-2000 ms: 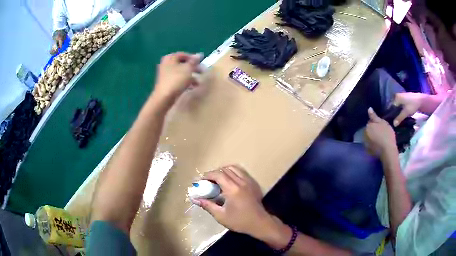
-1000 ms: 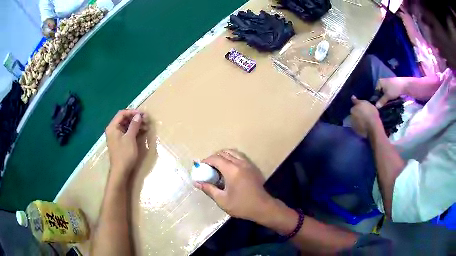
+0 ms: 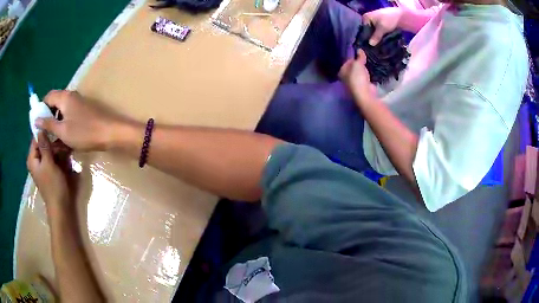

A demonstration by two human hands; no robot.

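Observation:
My right hand (image 3: 80, 121), with a dark bead bracelet on the wrist, holds a white glue bottle (image 3: 40, 113) at the far left, over the table's edge beside the green belt. The bottle is upright, slightly tilted, with its blue tip up. My left hand (image 3: 50, 171) is just below, its fingers bent close to the bottle's lower end. Whether it touches the bottle or holds something small is hidden.
The tan film-covered table (image 3: 171, 83) curves beside the green belt (image 3: 71, 41). A dark printed packet (image 3: 171, 29) lies at the back. A co-worker at right holds black pieces (image 3: 387, 54). A drink bottle (image 3: 26, 291) is cut off at bottom left.
The view has swung right, so the table things sit further left and higher. My right hand has brought the bottle over to my left hand, and the bottle's tip now points up.

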